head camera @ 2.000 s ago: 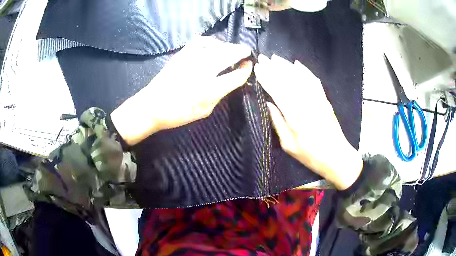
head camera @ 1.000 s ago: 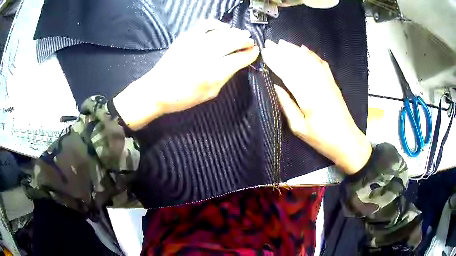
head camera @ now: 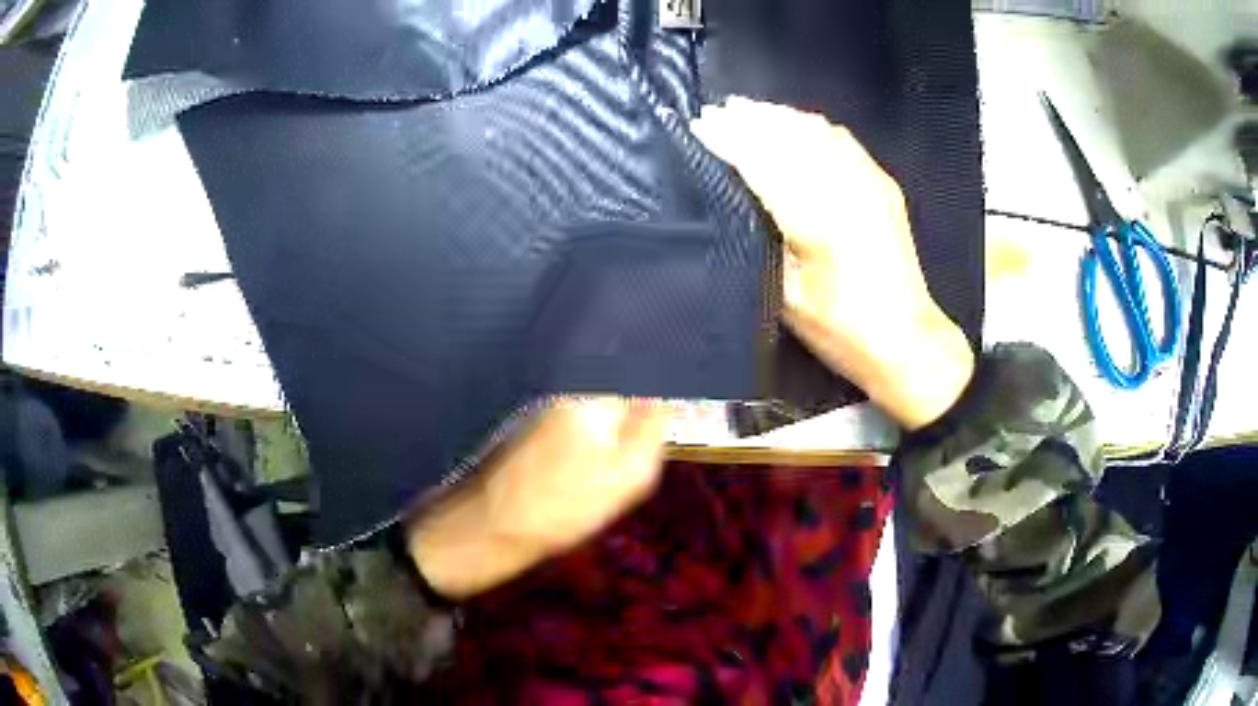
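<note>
A large dark cut panel (head camera: 400,262) covers the table in front of me. A seam (head camera: 711,166) runs from the presser foot (head camera: 680,11) at the top edge towards me. A second dark panel (head camera: 304,48) with a curved edge lies at the upper left. My right hand (head camera: 842,248) lies on the panel, fingertips holding it at the seam below the foot; its thumb is hidden. My left hand (head camera: 552,483), blurred, is at the panel's near edge and holds it raised, with a fold in the cloth above it. Its fingertips are partly hidden.
Blue-handled scissors (head camera: 1131,297) lie on the white table (head camera: 1035,317) at the right. Dark cords (head camera: 1207,345) lie beyond them. The light wooden table edge (head camera: 814,455) runs in front of my red-and-black clothing. Dark cloth (head camera: 207,510) hangs below the table at the left.
My left hand has left the seam near the foot and moved down to the panel's near edge. That edge is now lifted and folded. My right hand stays beside the seam.
</note>
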